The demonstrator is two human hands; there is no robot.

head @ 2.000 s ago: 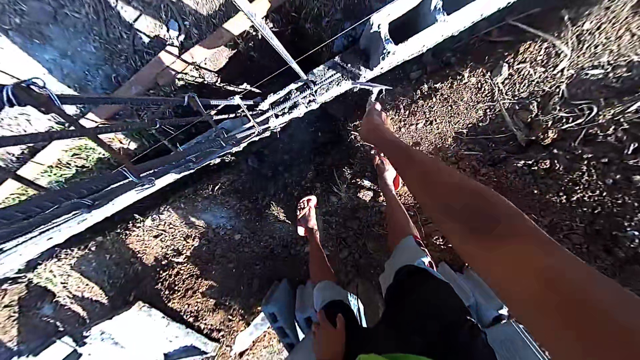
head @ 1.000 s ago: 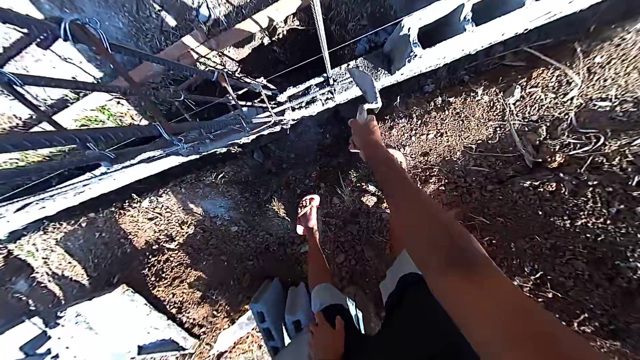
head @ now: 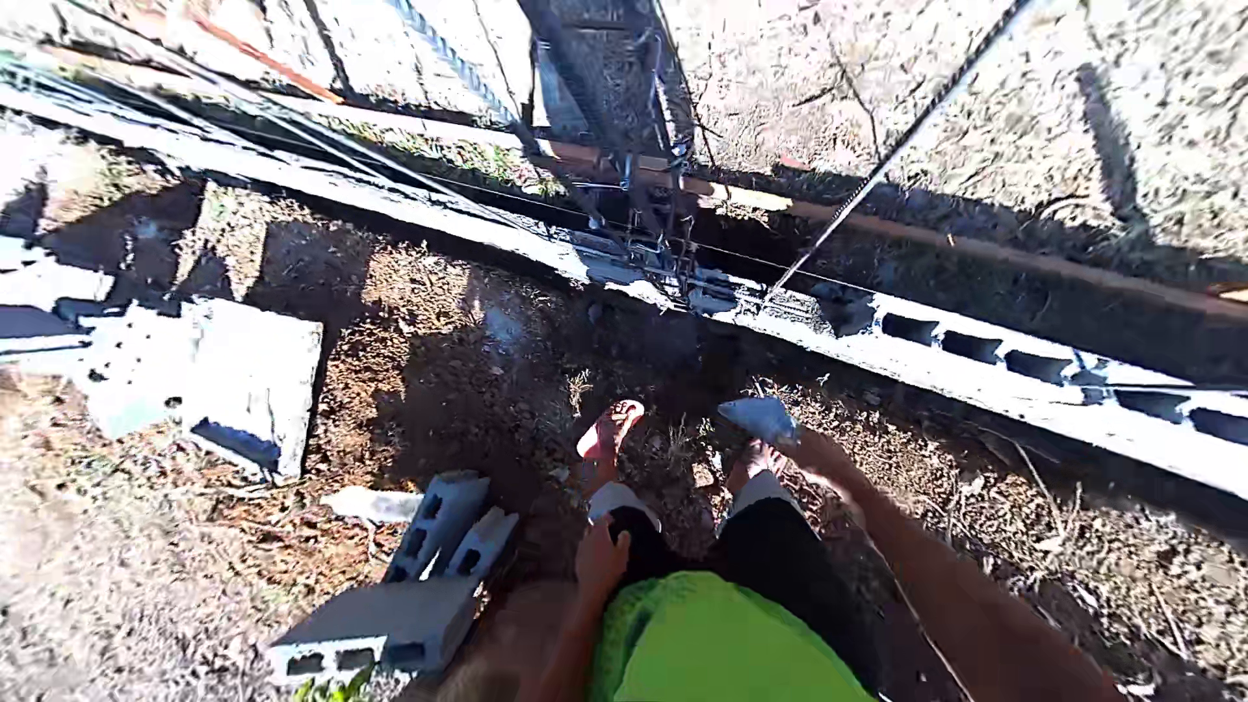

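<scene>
My right hand [head: 811,450] is closed on a pointed masonry trowel [head: 759,419], low beside my right foot; the handle is hidden in the fingers. The blade points left. My left hand [head: 602,558] rests at my left thigh and seems to hold nothing. Ahead of my feet runs a low wall course of concrete blocks [head: 1033,366], their hollow cores showing on the right. Mortar [head: 634,283] lies on the course near the tied steel rebar [head: 663,175] at the centre. A taut string [head: 829,281] runs along the wall.
Loose hollow concrete blocks [head: 390,619] lie to my lower left, and pale slabs [head: 253,380] farther left. One rebar rod [head: 897,151] rises at a slant right of the tied cage. Wooden boards [head: 1053,258] lie beyond the wall. Uneven soil and dry stalks surround my feet.
My right hand has drawn the trowel back from the wall's edge toward my right foot. My left hand stays near my thigh. The view has turned and widened.
</scene>
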